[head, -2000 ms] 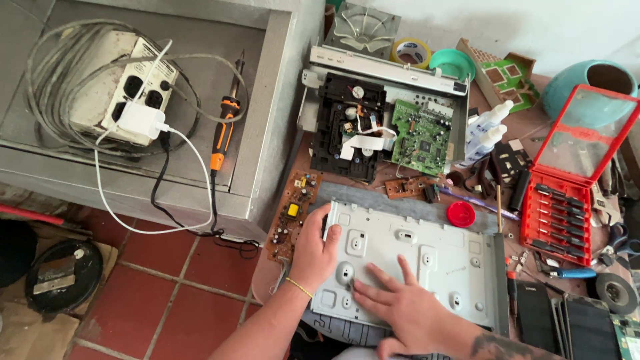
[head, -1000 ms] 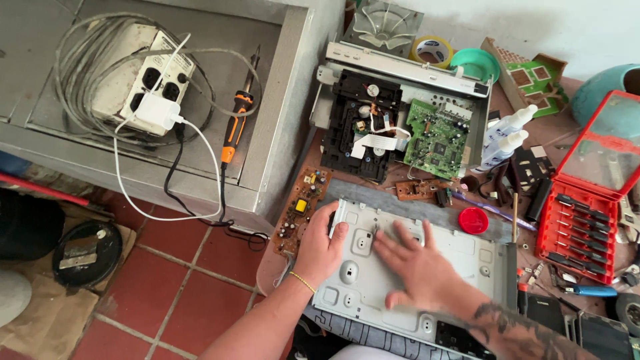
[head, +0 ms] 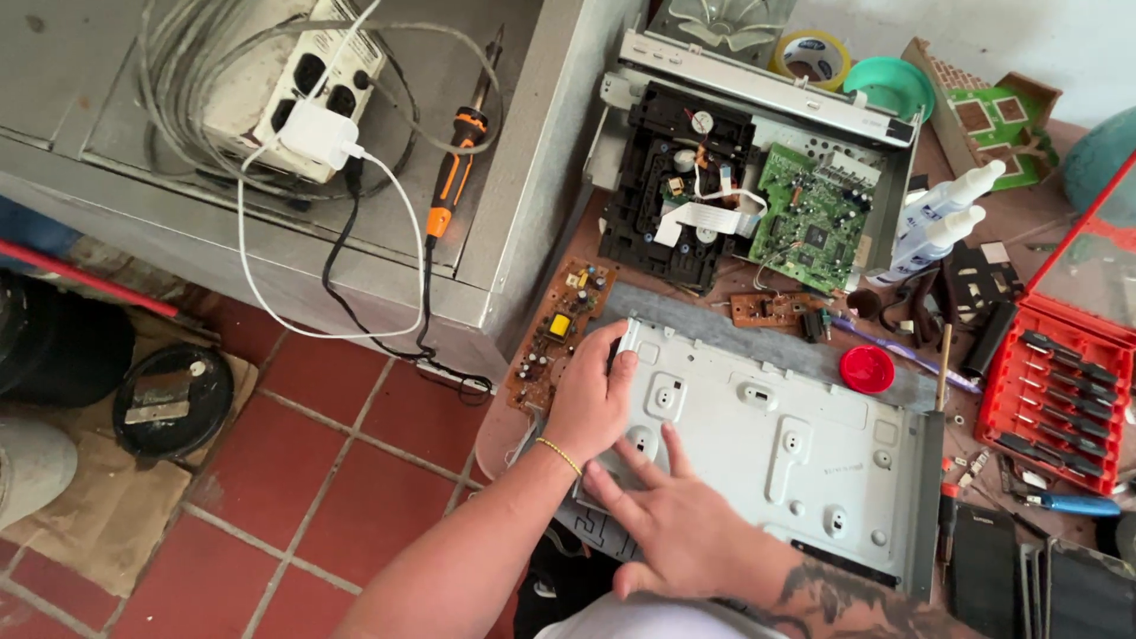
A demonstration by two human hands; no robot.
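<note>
A flat sheet-metal chassis plate [head: 754, 444] with raised mounts lies on the table in front of me. My left hand [head: 593, 390] grips its left edge, thumb on top. My right hand [head: 679, 532] rests with spread fingers over the plate's lower left part, holding nothing. Just left of the plate is a brown power circuit board [head: 561, 337]. Behind it stands an opened disc player chassis with a black drive mechanism [head: 679, 186] and a green circuit board [head: 812, 217]. A red cap [head: 866, 368] sits by the plate's back edge.
On the right are a red screwdriver case [head: 1056, 399], two white-capped bottles [head: 941, 222], a toothbrush [head: 905, 351] and blue-handled pliers [head: 1074, 504]. A soldering iron [head: 457, 173] and a power box with coiled cable [head: 302, 98] lie on the metal counter at left.
My right hand has moved from the plate's middle toward its near left part. My left hand stays at the left edge.
</note>
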